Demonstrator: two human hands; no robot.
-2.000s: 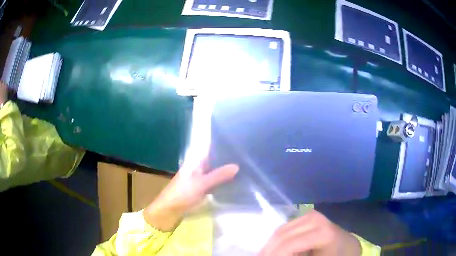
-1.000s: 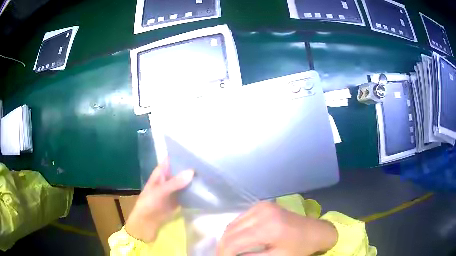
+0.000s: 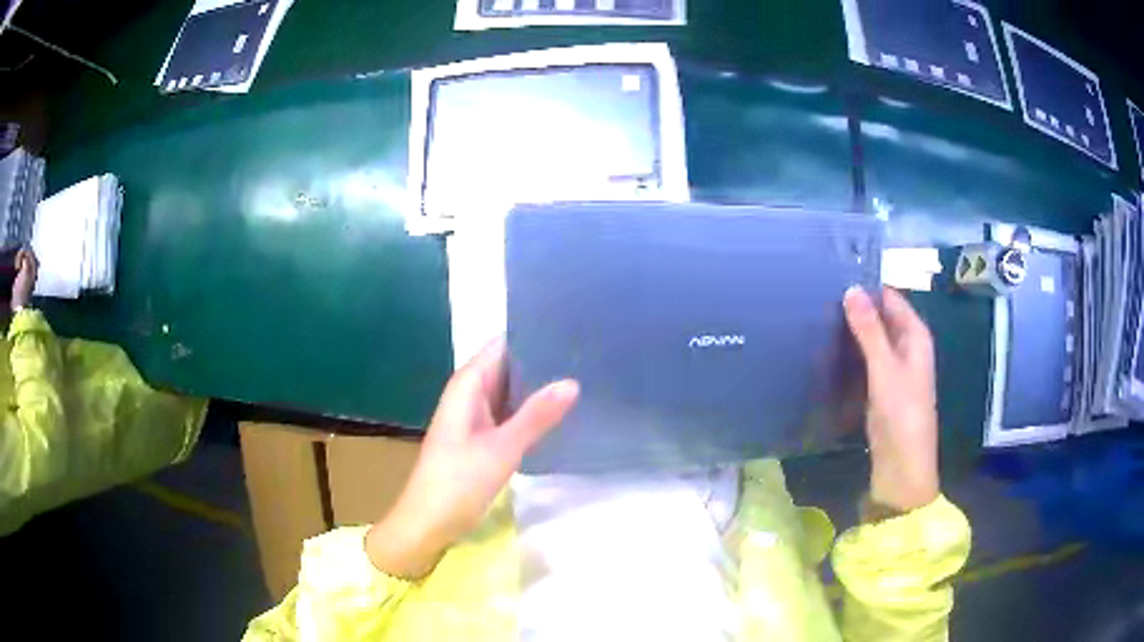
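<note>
A dark grey-blue tablet [image 3: 690,295], back cover up with the ADVAN logo in its centre, is held between my two hands. My left hand [image 3: 471,439] grips its left edge near the lower corner, thumb on the back. My right hand [image 3: 897,364] grips its right edge, with fingertips near the upper right corner, where the camera area is blurred. A glossy whitish film or sheet [image 3: 621,552] hangs below the tablet's near edge. A white sheet [image 3: 474,289] shows past the tablet's left side.
A screen-up tablet [image 3: 546,132] lies beyond on the green bench [image 3: 289,251]. More tablets lie along the far side. A small metal fixture [image 3: 991,267], a white piece [image 3: 910,267] and leaning stacked sleeves [image 3: 1104,314] are at right. White stack [image 3: 78,238] and a coworker's yellow sleeve [image 3: 88,420] are left.
My right hand has moved from the film at the near edge up to the tablet's right side. The diagonal film line across the back is gone. The back now looks dark instead of glaring.
</note>
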